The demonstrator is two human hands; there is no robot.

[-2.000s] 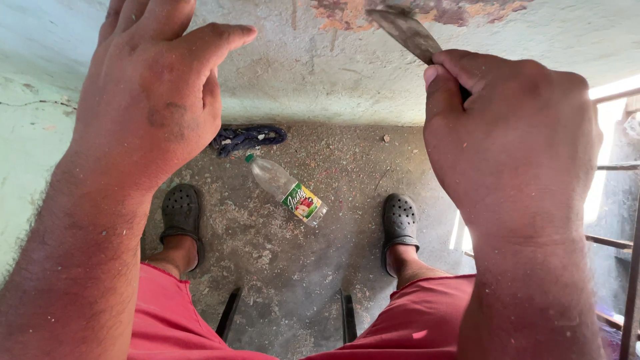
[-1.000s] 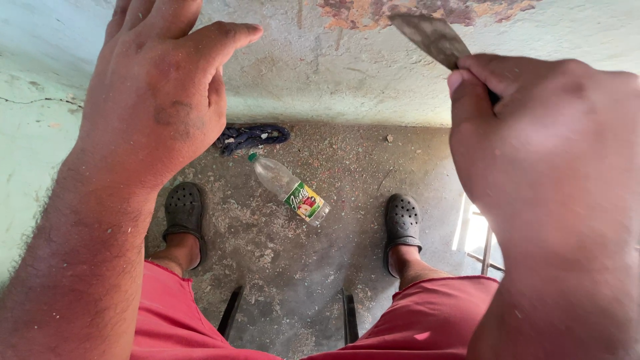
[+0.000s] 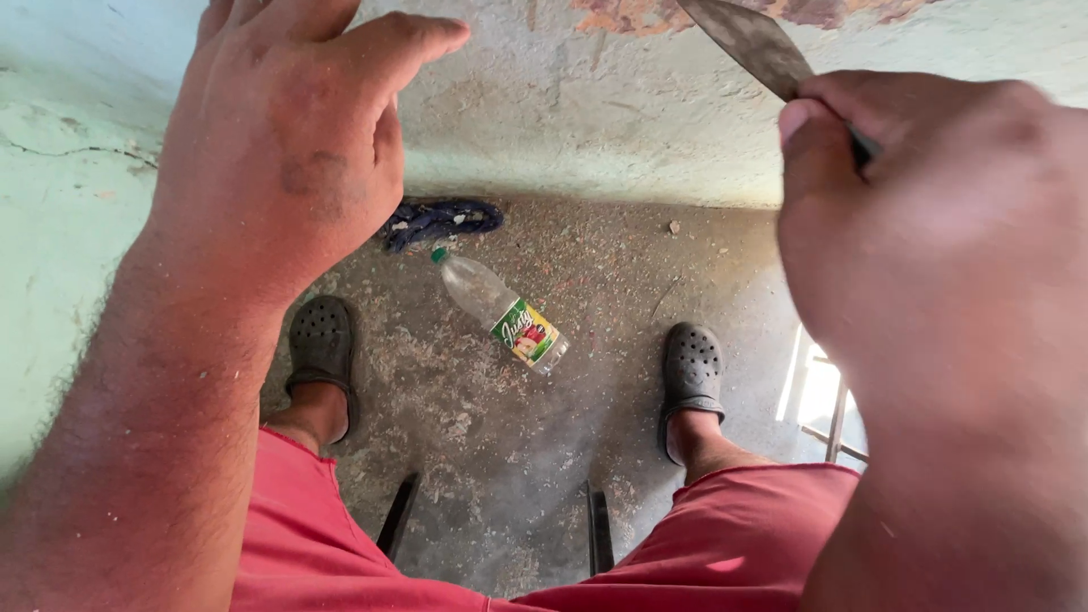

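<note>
My right hand [image 3: 918, 195], at the upper right, grips a putty knife or scraper [image 3: 752, 47] by its dark handle, the metal blade pointing up and left. The blade's tip overlaps the lower edge of a patch of bare, reddish-brown wall [image 3: 646, 13]; whether it touches is unclear. At the upper left my left hand [image 3: 293, 127] is raised before the painted wall [image 3: 595, 110], thumb spread out and nothing visible in it. The top of the frame cuts off its other fingertips, so contact with the wall cannot be told.
On the floor, strewn with paint flakes [image 3: 408, 365], lie a clear plastic bottle [image 3: 480, 289] with a green cap and a dark blue braided cloth or rope [image 3: 446, 219]. Two dark stool or chair legs [image 3: 600, 531] stand between my clog-shod feet. Metal bars [image 3: 837, 425] are at the right.
My right hand and the scraper have shifted to the right along the wall. The left hand has stayed nearly where it was, thumb spread.
</note>
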